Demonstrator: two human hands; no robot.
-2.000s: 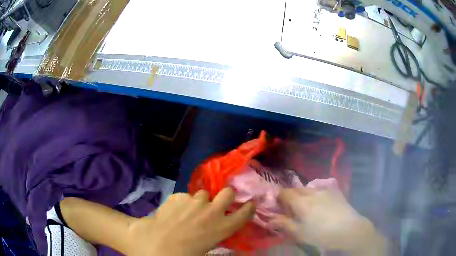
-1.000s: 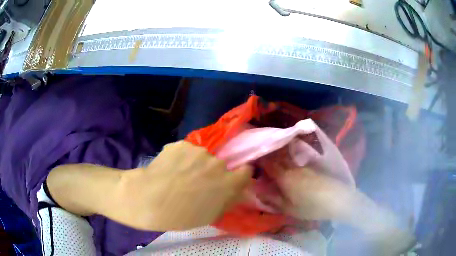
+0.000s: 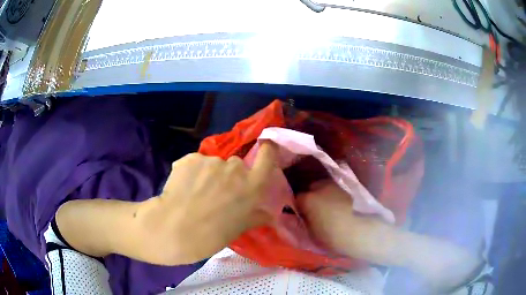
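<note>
A red plastic bag (image 3: 404, 167) lies open on the lap below the table edge. A pink plastic bag (image 3: 291, 138) sits inside it with its mouth open. My left hand (image 3: 213, 201) grips the left rim of the pink bag, index finger at its edge. My right hand (image 3: 329, 216) reaches into the pink bag from the right. Its fingers are hidden inside, so what they hold does not show. The right forearm is hazy.
A purple garment heap (image 3: 75, 155) hangs at the left. The white table (image 3: 190, 23) has a ruler (image 3: 392, 63) along its front edge. Brown cardboard with tape (image 3: 60, 46) is at the table's left. Dark green handles (image 3: 473, 12) and an orange-handled tool (image 3: 493, 49) lie at the upper right.
The pink bag has gone from bunched to open. My left hand has taken its rim, and my right hand has moved from on top of the bag to inside it. The view has tilted down.
</note>
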